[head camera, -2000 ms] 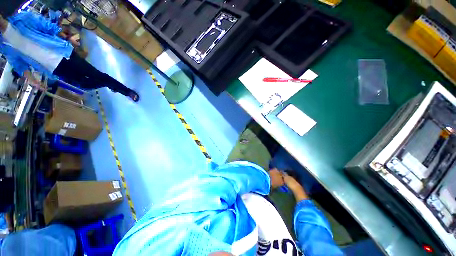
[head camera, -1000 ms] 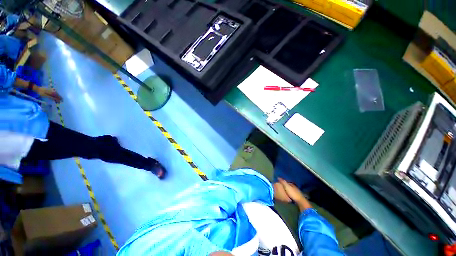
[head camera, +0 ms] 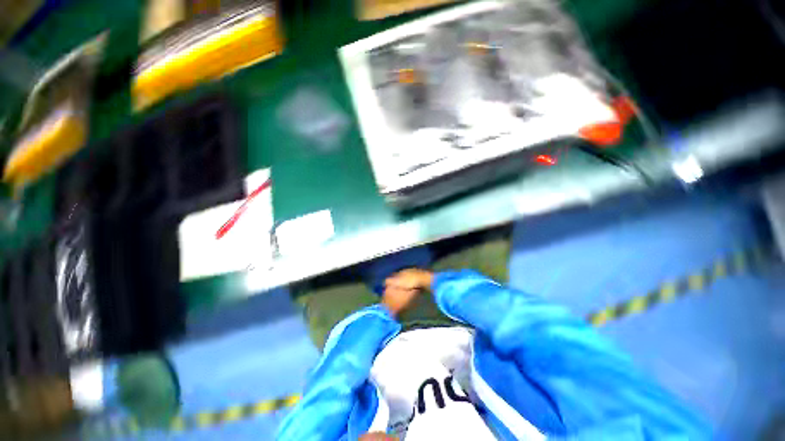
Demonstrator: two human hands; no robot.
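Note:
The view is blurred. My left hand (head camera: 398,299) and my right hand (head camera: 417,278) are together over my lap, below the bench edge. Their fingers overlap, and I cannot tell whether anything is in them. The grey-white box (head camera: 386,172) stands on the green bench ahead, with phone housings (head camera: 413,99) with small orange strips on top. A red pen (head camera: 244,209) lies on a white paper sheet (head camera: 200,250). A white card (head camera: 305,231) lies to its right, with a blurred small metal piece (head camera: 262,257) between them.
Dark trays (head camera: 138,284) stand at the left, one carrying a phone frame (head camera: 76,288). Yellow-fronted boxes (head camera: 211,56) are at the back left. A clear plastic piece (head camera: 312,116) lies behind the card. An orange object (head camera: 609,125) is beside the box's right corner. Blue floor shows below.
The view has swung right, so the box is now ahead and the trays are at the left. The walking person is out of view. My hands remain together over my lap.

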